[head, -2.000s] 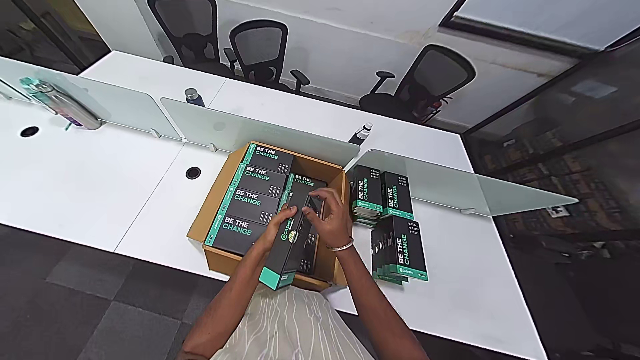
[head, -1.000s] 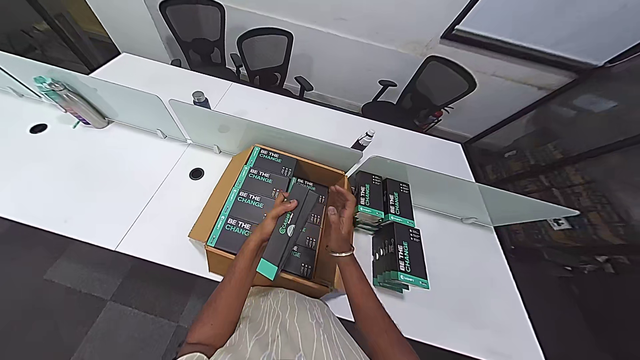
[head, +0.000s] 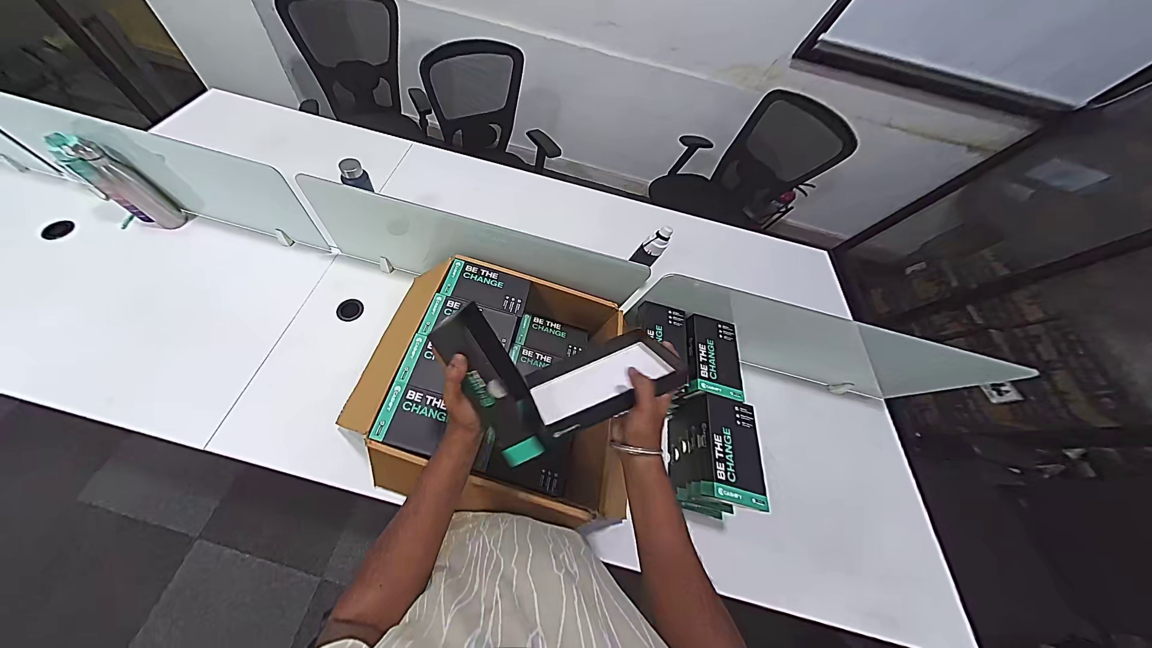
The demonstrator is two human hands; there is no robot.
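Over an open cardboard carton [head: 490, 493], my left hand [head: 461, 396] holds a black box part with a green end [head: 490, 369], tilted so that its dark side faces up. My right hand [head: 644, 403] grips a second black box part with a white inside [head: 598, 382], its thumb on the white surface. The two parts lie close together at their lower ends; whether they touch I cannot tell. Inside the carton several black and green printed boxes [head: 490, 281] are packed in columns. Stacks of similar boxes [head: 736, 450] stand right of the carton on the white desk.
A frosted glass divider [head: 468, 238] runs behind the carton, and another [head: 810, 337] passes behind the stacks. Beyond stand a dark bottle [head: 355, 175] and a second bottle [head: 652, 247]. A steel bottle [head: 135, 189] leans at the left, and a black round cable grommet [head: 350, 310] is nearer.
The long black box held between my hands has come apart into two pieces. My right hand has moved right with the white-lined piece, and my left hand has tilted the other.
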